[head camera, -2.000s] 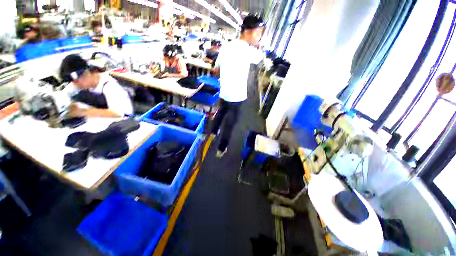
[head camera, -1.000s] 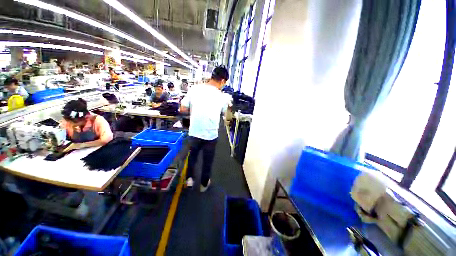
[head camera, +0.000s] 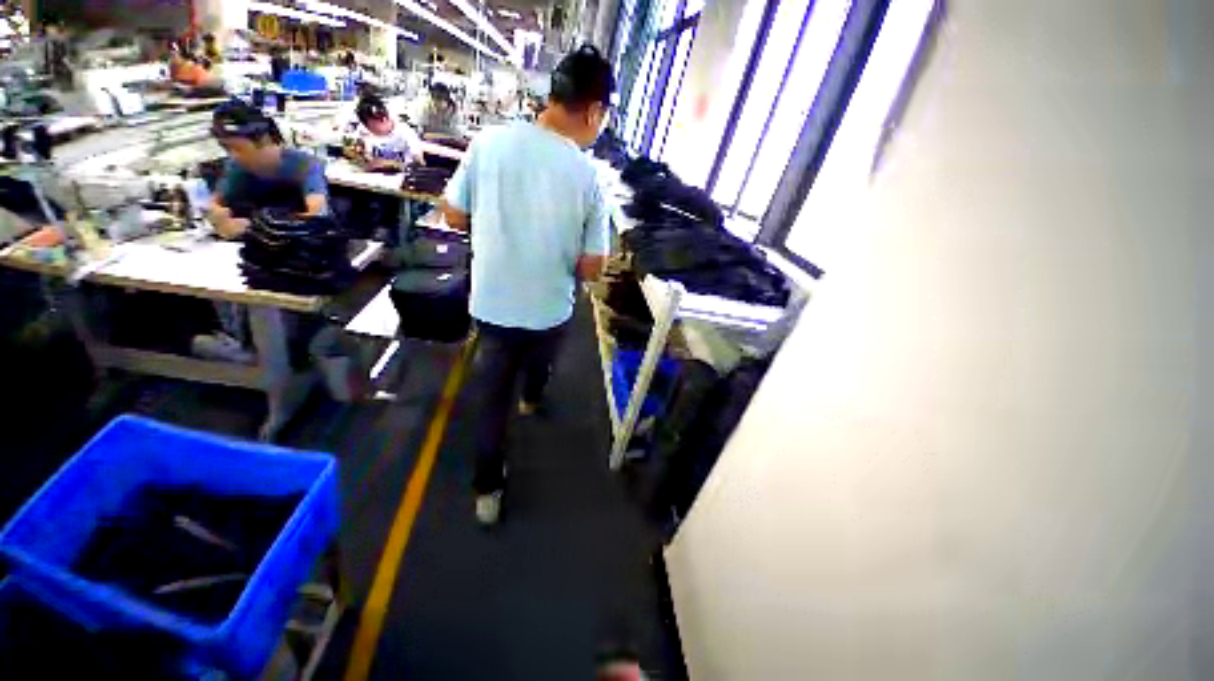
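A blue bin (head camera: 286, 565) stands at the lower left, nearest in front of me, with loose black pieces (head camera: 173, 545) and some thin pale strips inside. Part of another blue bin shows below it, cut off by the corner and holding dark contents. My left hand is not in view. A small blurred pinkish patch at the bottom edge, right of the yellow line, may be part of my right hand; it is too small and cut off to tell what it holds.
A person in a light shirt (head camera: 533, 226) walks ahead in the aisle, right of the yellow line (head camera: 400, 532). Left, black pieces are stacked (head camera: 296, 253) on a white sewing table (head camera: 160, 266). Right, a rack (head camera: 652, 353) bears black items beside a pale wall (head camera: 985, 373).
The view has moved forward along the aisle, past the earlier window-side bench and blue bins. The walking person is still ahead, and a wall now fills the right side.
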